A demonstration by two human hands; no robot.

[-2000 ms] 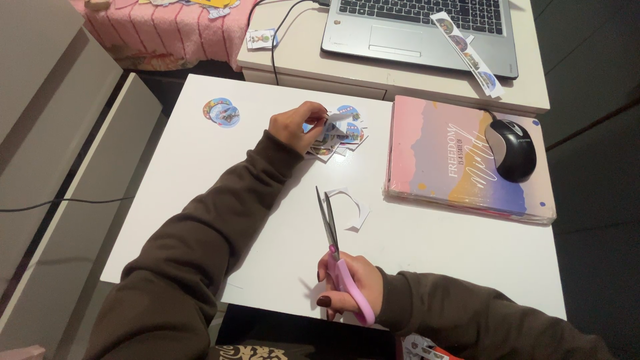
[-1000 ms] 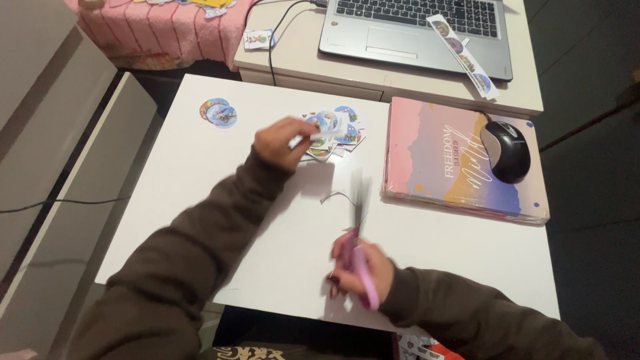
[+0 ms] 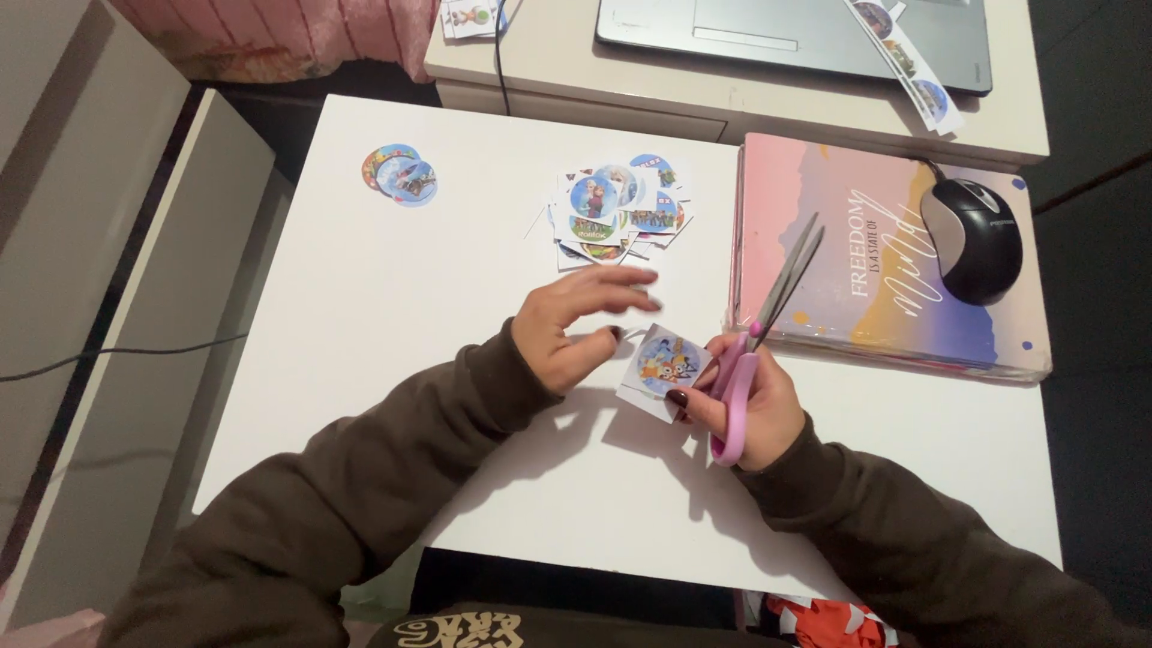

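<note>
My right hand [image 3: 751, 400] holds pink-handled scissors [image 3: 760, 333], blades pointing up and away, and pinches a square paper piece with a round printed picture [image 3: 668, 364] between thumb and finger. Just left of that paper is my left hand [image 3: 585, 324], its fingers apart and nothing in it. Beyond the left hand lies a pile of printed paper pieces [image 3: 612, 211], mostly squares with round pictures. A few cut-out paper circles [image 3: 405, 175] overlap near the far left corner of the white table [image 3: 360, 360].
On the right of the table, a black computer mouse [image 3: 976, 238] rests on a notebook with a pastel cover [image 3: 810, 225]. A laptop [image 3: 792, 45] and a strip of round pictures [image 3: 904, 67] are on the cabinet behind. A cable [image 3: 500, 63] hangs over its edge.
A square picture is now in my right hand together with the scissors. My left hand, earlier at the pile, has come nearer and opened. The curved paper scrap is no longer visible on the table.
</note>
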